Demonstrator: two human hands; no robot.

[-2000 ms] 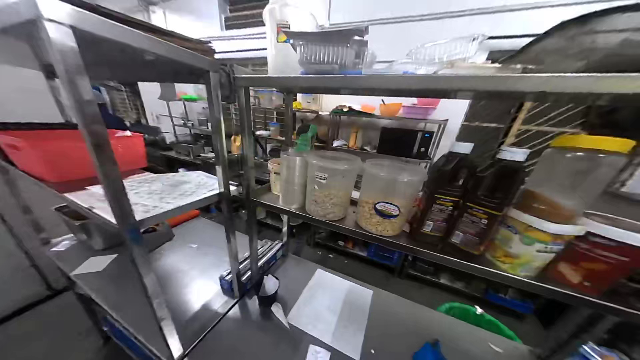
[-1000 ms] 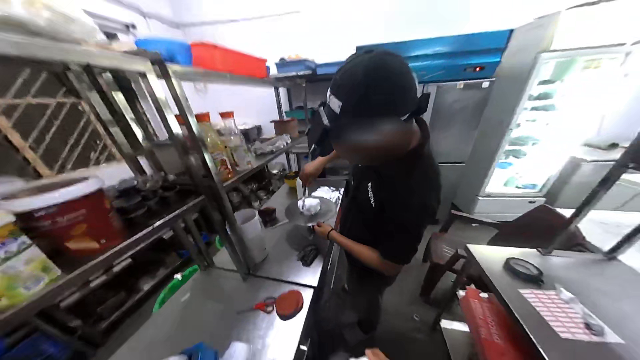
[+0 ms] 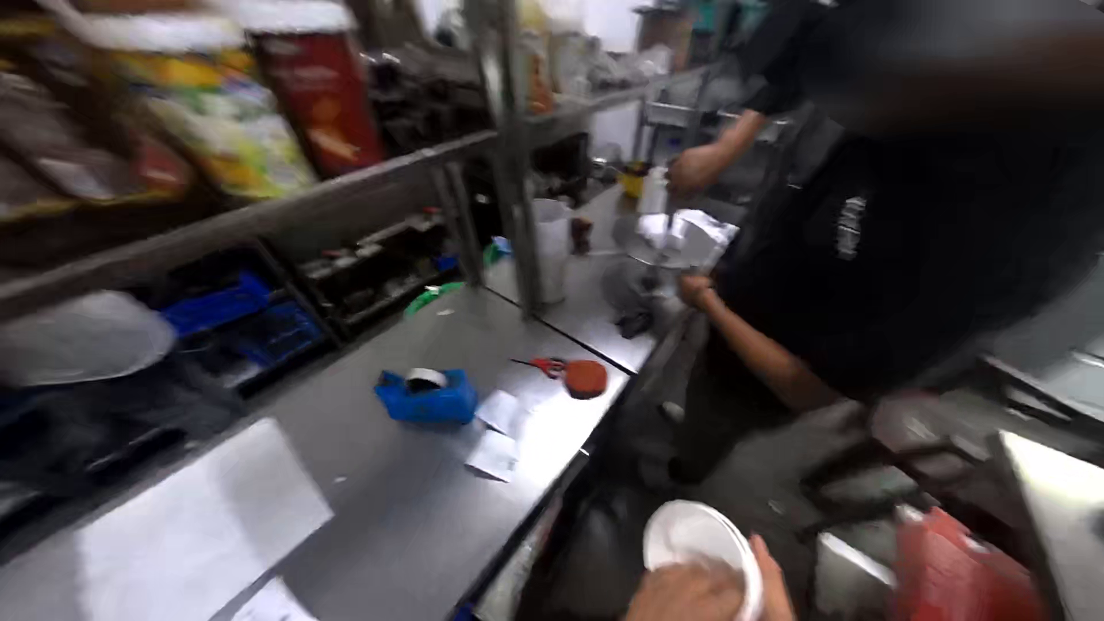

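At the bottom edge I see a white round tub (image 3: pixel 686 528), tilted with its mouth toward me. My right hand (image 3: pixel 773 580) holds its right side. My left hand (image 3: pixel 690 593) is blurred and overlaps the near part of the tub's mouth; whether its fingers grip the rim is unclear. On the steel counter to the left are a blue tape dispenser (image 3: pixel 429 398) with a white roll, small white papers (image 3: pixel 494 453), red-handled scissors (image 3: pixel 548 366) and a round reddish-brown object (image 3: pixel 586 379).
A person in dark clothes (image 3: pixel 862 233) stands at the counter's far right, hands near a metal pan (image 3: pixel 651 241). A steel shelf post (image 3: pixel 517 172) rises from the counter. White sheets (image 3: pixel 207 526) lie near left. A red object (image 3: pixel 957 565) and another table (image 3: pixel 1056 509) are at right.
The view has swung strongly. The white tub and both my hands now show at the bottom; one second ago only a bit of a hand showed at the lower edge.
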